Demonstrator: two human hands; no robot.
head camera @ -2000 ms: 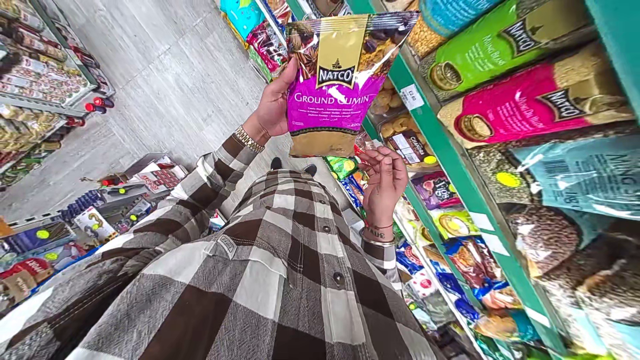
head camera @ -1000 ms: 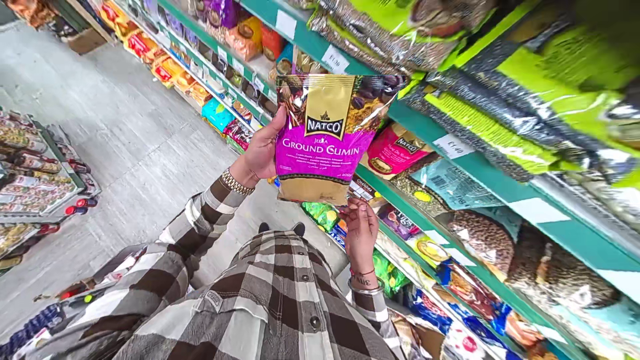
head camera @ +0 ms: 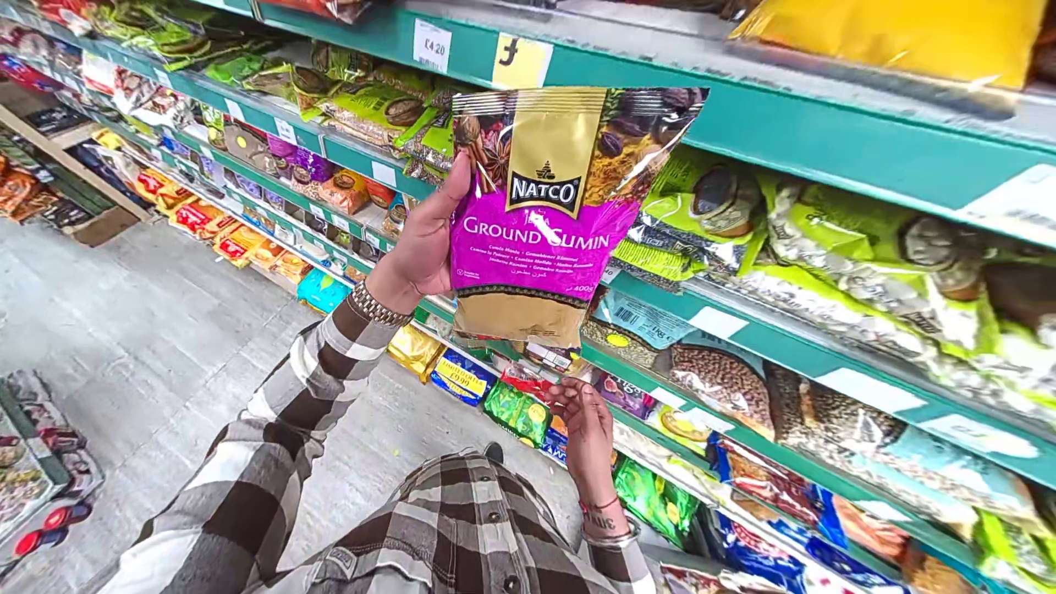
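Observation:
My left hand (head camera: pixel 425 239) grips the left edge of a Natco ground cumin packet (head camera: pixel 536 223), thumb on the front and the other fingers hidden behind. The packet is upright, its front towards me, with a purple and gold face and a tan lower part. Below its bottom edge is my right hand (head camera: pixel 584 421), fingers loosely bent and apart, with nothing seen in it. A metal watch is on the left wrist, a red string and a bangle on the right.
Green-edged shelves (head camera: pixel 825 107) run along the right and across the back, holding bagged pulses (head camera: pixel 718 379) and green packets (head camera: pixel 516 412). Grey floor (head camera: pixel 190 330) lies to the left, with a low display (head camera: pixel 33 462) of jars or packets at the lower left.
The view has swung towards the shelves and along the aisle. My left hand keeps hold of the cumin packet throughout. My right hand, close to the packet's bottom edge one second ago, is now lower.

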